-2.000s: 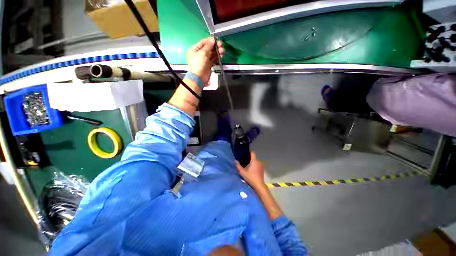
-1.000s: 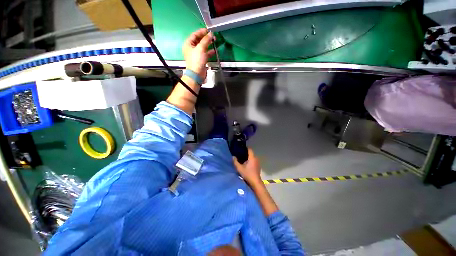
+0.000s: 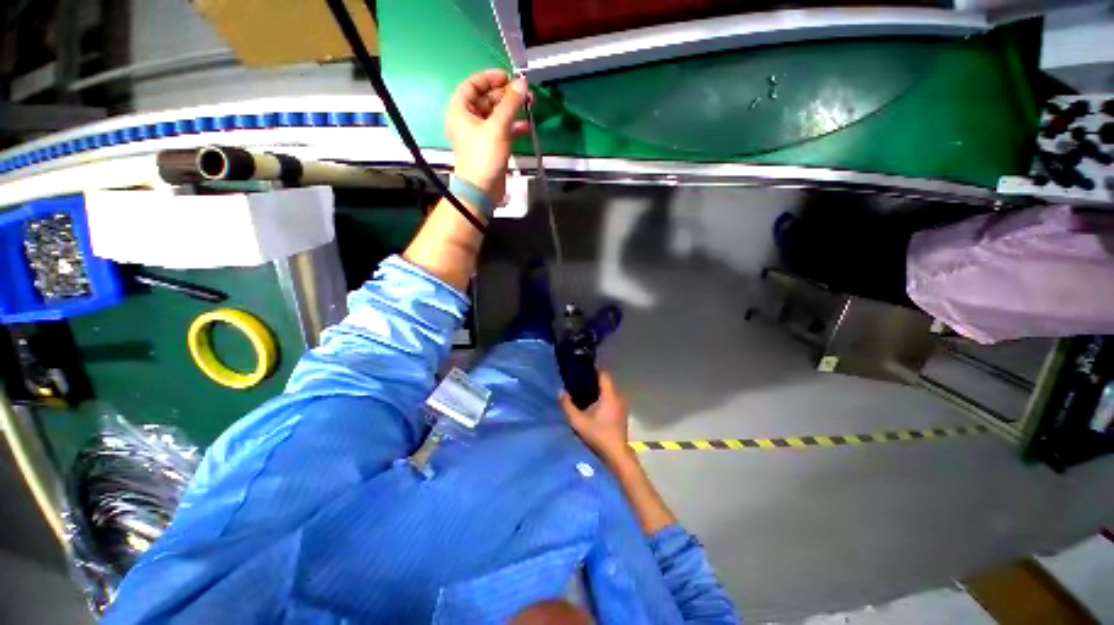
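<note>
The white-edged cabinet (image 3: 733, 42) shows at the top of the view, over the green bench. My left hand (image 3: 486, 120), with a blue wrist band, pinches the far end of a long thin driver bit (image 3: 549, 195) at the cabinet's near corner. A screw at the fingertips is too small to tell. My right hand (image 3: 599, 421) is low in front of my body, closed around the black electric screwdriver (image 3: 577, 366). The bit runs from its nose up to my left fingertips.
A black cord (image 3: 391, 112) crosses above my left forearm. A blue screw bin (image 3: 98, 275), yellow tape roll (image 3: 200, 348), white box (image 3: 208, 230) and plastic-wrapped coil (image 3: 128, 482) are at left. A person's pink sleeve (image 3: 996, 275) is at right. Black parts (image 3: 1075, 144) sit in a tray.
My left fingers have shifted slightly from their earlier pose around the bit's end and stay at the cabinet corner. My right hand and the screwdriver have moved slightly left in view.
</note>
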